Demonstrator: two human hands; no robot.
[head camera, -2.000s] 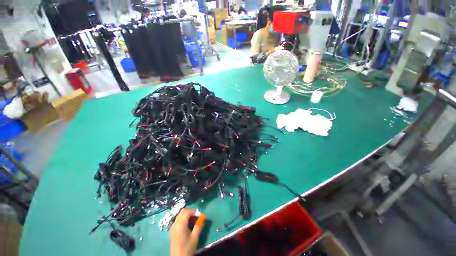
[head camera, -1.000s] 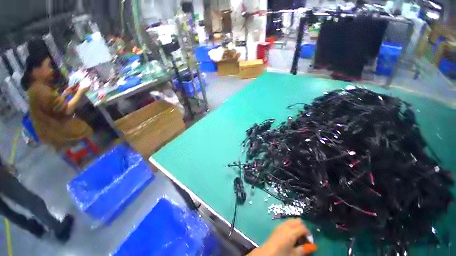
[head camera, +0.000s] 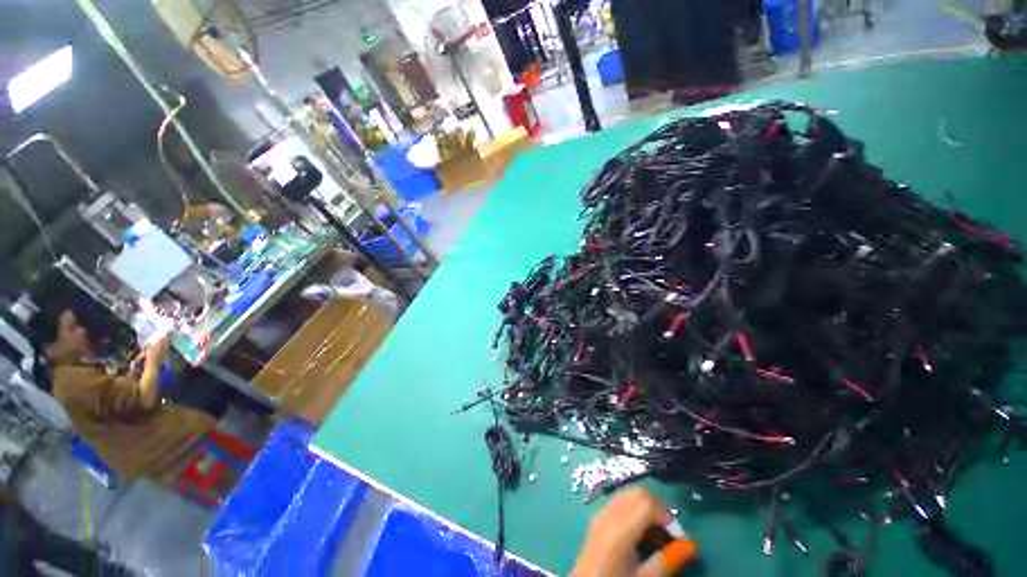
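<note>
My left hand (head camera: 626, 534) is at the bottom edge, partly cut off, with its fingers curled round a small orange tool (head camera: 676, 555). Something pale shows by its fingertips, too small to tell. A large tangled heap of black cables (head camera: 777, 293) with red sections and shiny ends lies just beyond the hand. A loose pile of small white pieces (head camera: 608, 468) lies at the heap's near left edge, just beyond the hand. A coiled cable bundle (head camera: 502, 453) lies left of them, its tail reaching the table edge. My right hand is not in view.
The green table's (head camera: 417, 394) near left edge runs diagonally towards the bottom. Blue bins (head camera: 287, 513) stand below it. A cardboard box (head camera: 327, 355) stands beyond, and a person (head camera: 124, 411) sits at another bench on the left.
The view has swung left and tilted; the fan, white cloth and red basket are out of view. My left hand still holds the orange tool near the white pieces.
</note>
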